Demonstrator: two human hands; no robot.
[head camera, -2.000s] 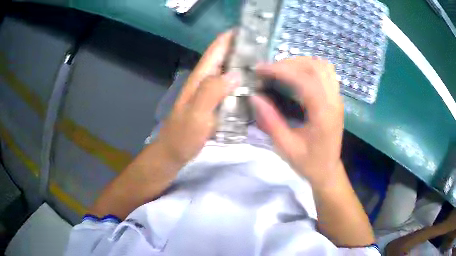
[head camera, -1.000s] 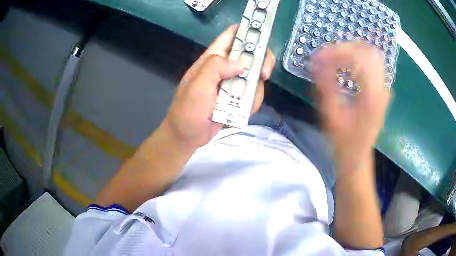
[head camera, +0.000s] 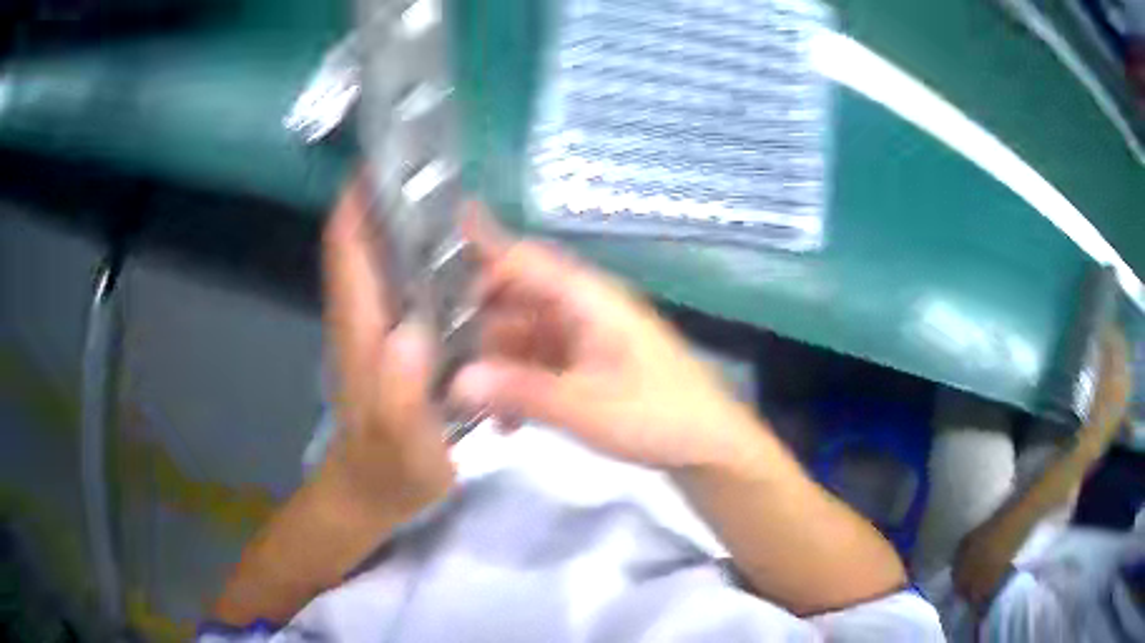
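The frame is blurred. My left hand (head camera: 383, 389) holds a long grey metal fixture bar (head camera: 421, 163) nearly upright over my lap, its top end running out of the frame. My right hand (head camera: 603, 352) is at the lower right side of the bar, thumb and fingers against it. Whether a small part is between those fingers cannot be told. The blister tray (head camera: 684, 119), smeared by motion, lies on the green bench to the right of the bar.
Another bright metal piece (head camera: 327, 98) lies on the green bench (head camera: 163, 119), left of the bar. A white curved strip (head camera: 954, 113) runs along the right. At the right edge, another person's arm (head camera: 1036, 502) reaches to a metal bar (head camera: 1080, 345) at the bench edge.
My right hand has left the tray and come to the bar. The view has swung, so bar and tray sit further left. The other person's arm is now raised at the bench edge.
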